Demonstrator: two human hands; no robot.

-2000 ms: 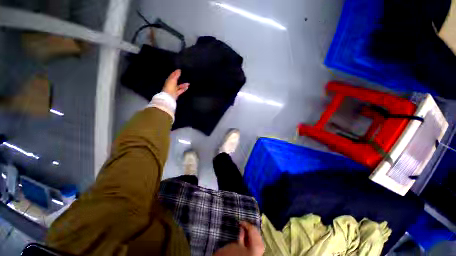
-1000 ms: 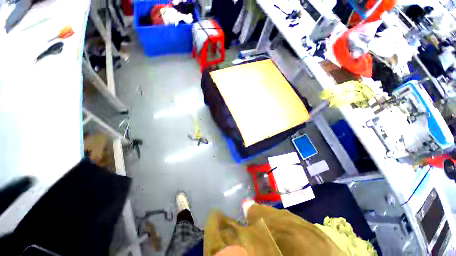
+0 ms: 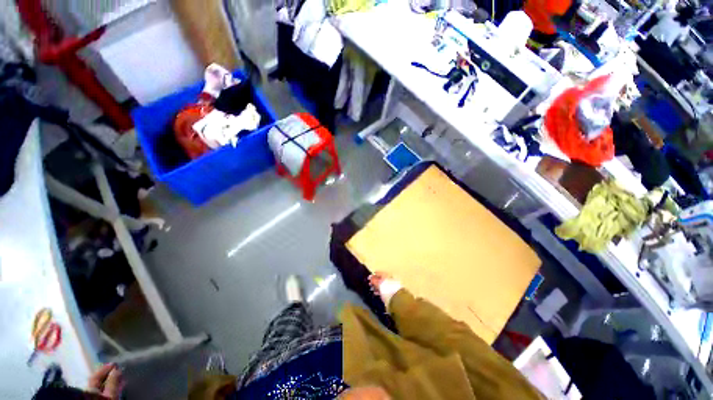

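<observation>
A large tan cardboard sheet (image 3: 449,246) lies flat on a dark cloth-covered pile in front of me. My right hand (image 3: 383,284), in a brown sleeve, is at the sheet's near left edge; its fingers are small and blurred, and whether they grip the edge is unclear. A partly cut-off hand (image 3: 108,380) at the bottom left, by the white table's edge, looks like my left hand. Dark cloth or a dark sleeve lies beside it, and its grip cannot be told.
A blue bin (image 3: 211,183) holds red, white and dark cloth, beside a red stool (image 3: 319,160). Orange-handled scissors (image 3: 47,336) lie on the left white table (image 3: 23,242). A long machine table (image 3: 438,105) runs along the right, with yellow-green cloth (image 3: 606,215). A person's dark-clothed body shows far left.
The view has swung, bringing the cardboard nearer and showing more of the blue bin. My right hand has reached the sheet's edge. The large dark cloth at lower left is mostly out of view.
</observation>
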